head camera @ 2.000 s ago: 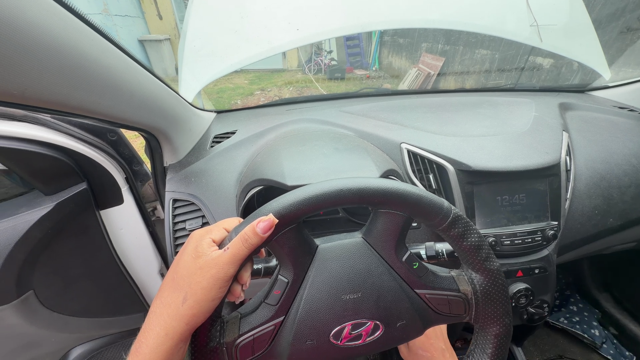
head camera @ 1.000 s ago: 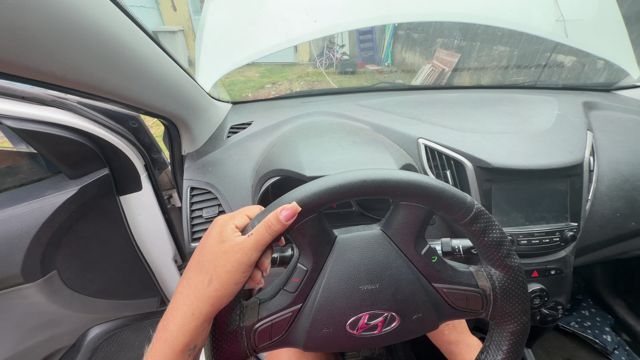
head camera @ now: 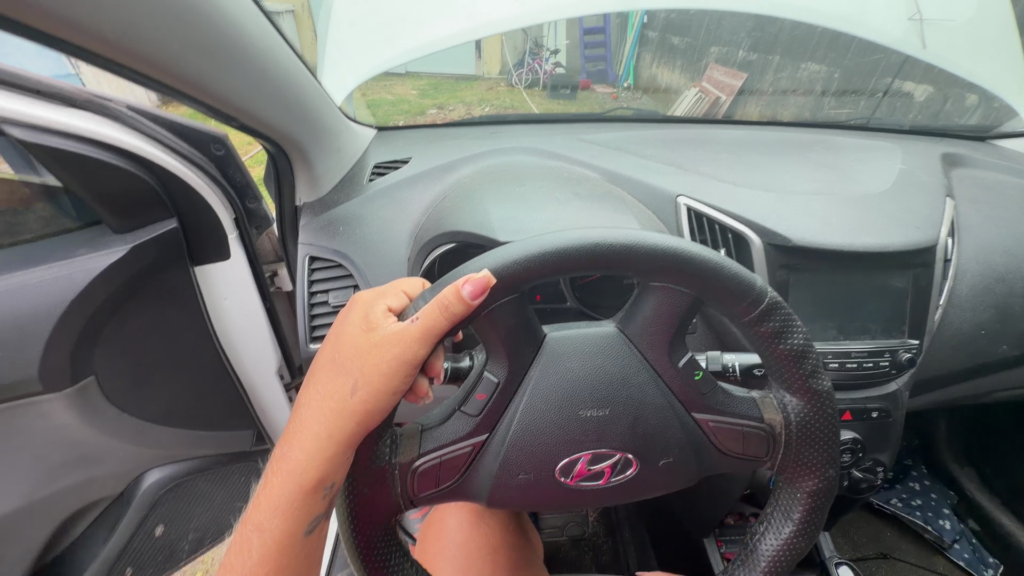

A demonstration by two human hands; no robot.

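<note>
My left hand (head camera: 392, 344) grips the upper left rim of the black Hyundai steering wheel (head camera: 624, 244), its thumb lying along the front of the rim. Behind its fingers is a control stalk (head camera: 458, 366); the wiper stalk (head camera: 732, 366) sticks out at the wheel's right. The instrument cluster (head camera: 592, 294) shows partly through the wheel, with a small red light. The infotainment screen (head camera: 850, 304) is dark. My right hand cannot be made out; only a bit of skin shows at the bottom edge.
The driver's door (head camera: 120, 320) stands open at the left. Beyond the windshield the white hood (head camera: 640, 10) is raised, and a bicycle (head camera: 536, 68), a purple ladder (head camera: 596, 48) and leaning boards (head camera: 712, 90) are outside. Patterned cloth (head camera: 932, 508) lies low at the right.
The screen showed a clock two seconds ago and is dark now. A red light now shows in the cluster. My left hand has stayed on the rim; the view has shifted slightly left.
</note>
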